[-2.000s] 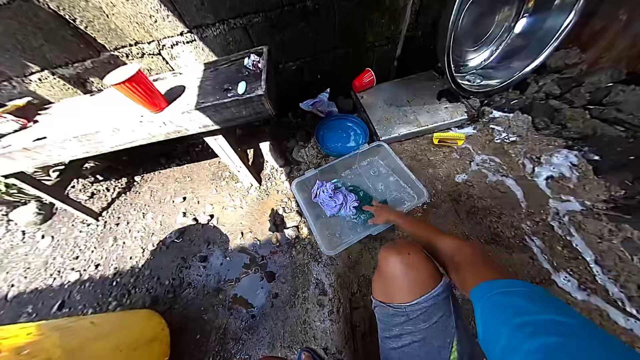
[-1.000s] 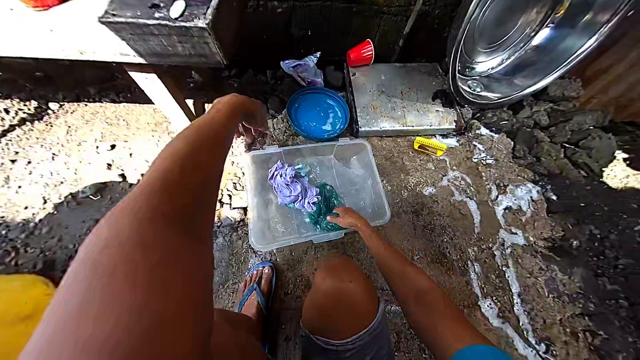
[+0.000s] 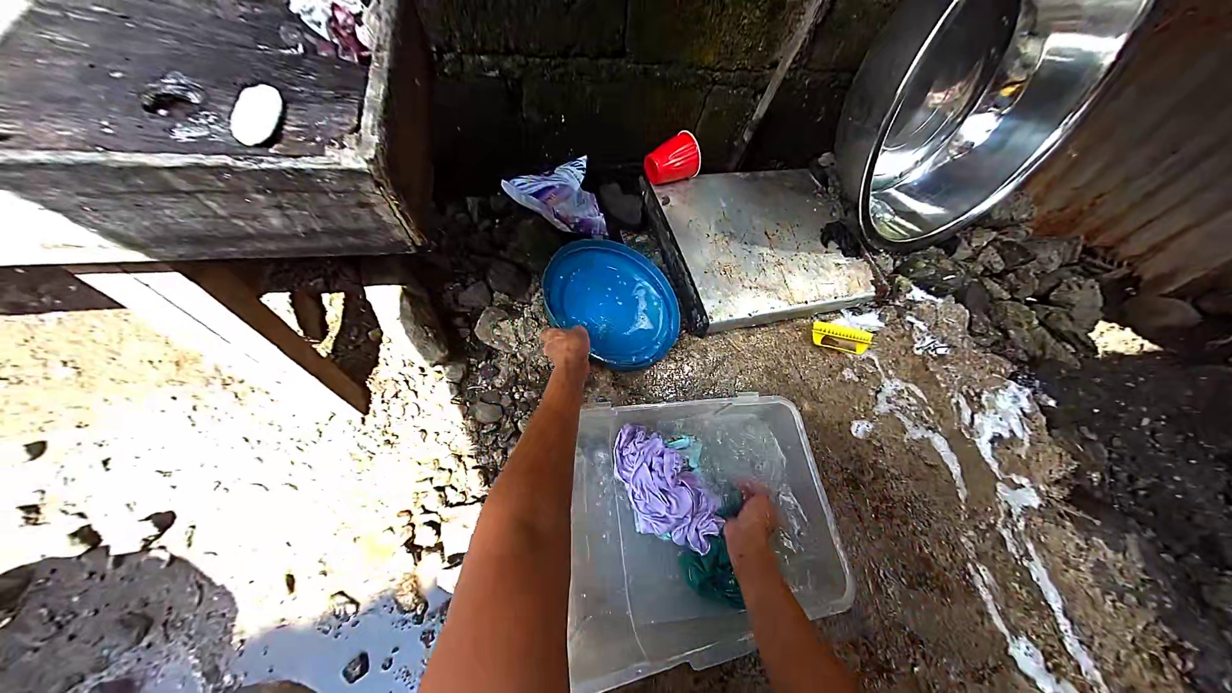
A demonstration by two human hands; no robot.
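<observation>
My left hand [image 3: 566, 348] grips the near left rim of a round blue plastic basin [image 3: 616, 303], which sits on the ground behind the bin. Inside a clear plastic storage bin [image 3: 828, 520], my right hand [image 3: 753, 515] is closed on a dark green cloth [image 3: 710, 575]; its fingertips are partly hidden. A crumpled lilac cloth [image 3: 664, 491] lies just left of that hand, with a bit of light teal cloth [image 3: 688, 449] showing beside it.
A wooden bench with a tray [image 3: 192, 207] stands at left. Behind are a plastic packet [image 3: 563, 197], a red cup [image 3: 673, 158] and a stained metal slab [image 3: 760, 245]. A large metal basin [image 3: 1001, 115] leans at right. A yellow brush [image 3: 841, 337] lies on the suds-streaked ground.
My left hand, not seen two seconds ago, has reached from beside the bin's left corner to the blue basin and taken its rim. My right hand stays at the green cloth.
</observation>
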